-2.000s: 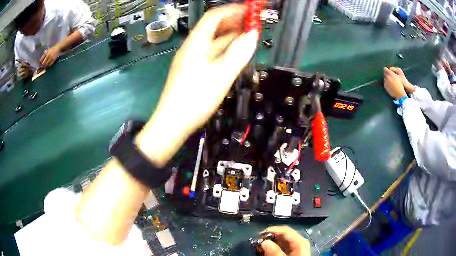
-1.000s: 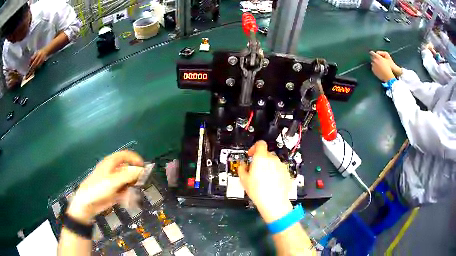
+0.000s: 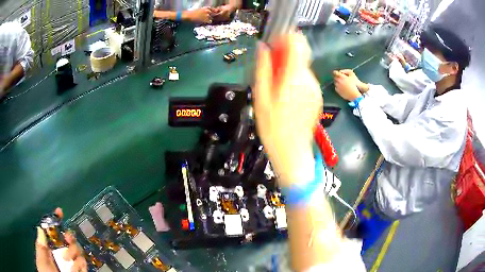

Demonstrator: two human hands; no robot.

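Note:
My right hand (image 3: 287, 101), blurred, is closed around the raised red handle (image 3: 278, 61) of the black twin-station press (image 3: 181, 234). My left hand (image 3: 58, 255), low at the left edge, holds a black device housing (image 3: 51, 223) with an orange flex cable and a pale square display module (image 3: 63, 260) hanging from it. The left nest (image 3: 228, 207) holds a unit with orange flex and a pale square. The right nest (image 3: 276, 202) also shows orange flex, partly hidden by my right forearm. The other red handle (image 3: 326, 146) is down.
A clear blister tray (image 3: 114, 194) of square modules lies left of the press, with a pink pad (image 3: 158, 216) between. A white-blue pen (image 3: 187, 194) lies on the press base. The left timer (image 3: 187, 112) shows red digits. A masked person (image 3: 415, 122) sits at the right.
My right hand has left the nests and gone up to the left station's red handle. My left hand has moved left from over the tray and now holds the housing with its module.

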